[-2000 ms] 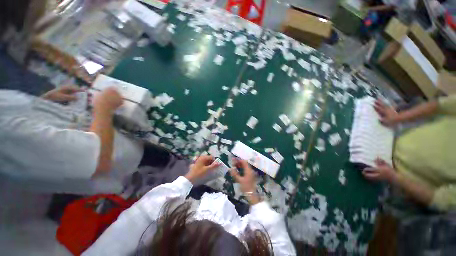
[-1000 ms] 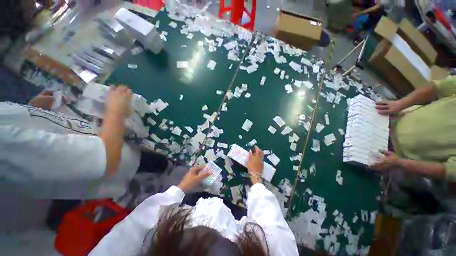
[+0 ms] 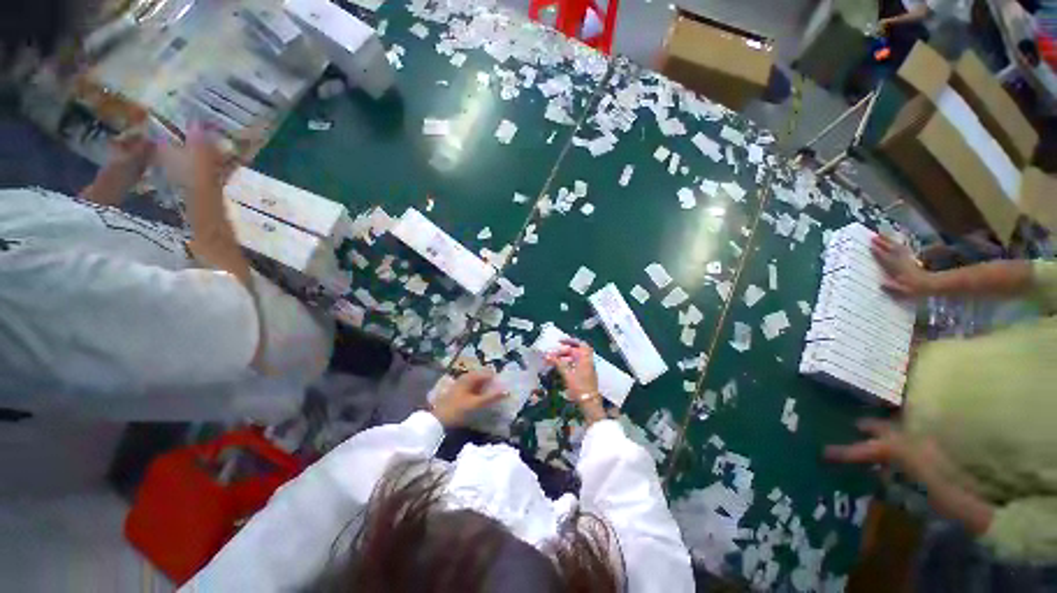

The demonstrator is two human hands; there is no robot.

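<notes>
My left hand is at the table's near edge and holds a thin pale label sheet, limp and flat. My right hand is over a slim white product box, its fingertips at the box's upper-left end. A sticker at the fingertips is too small to make out. A second white box lies just beyond, slanted on the green table. A third white box lies farther left among paper scraps.
White paper scraps litter the table. At left, a worker's arms are near white boxes. At right, a worker in yellow-green touches a row of white boxes. Brown cartons and a red stool stand beyond; another red stool is at lower left.
Two more white boxes now lie on the table beyond my hands. My right hand has moved slightly left along its box. The left worker's hands moved back; the right worker's lower hand left the row.
</notes>
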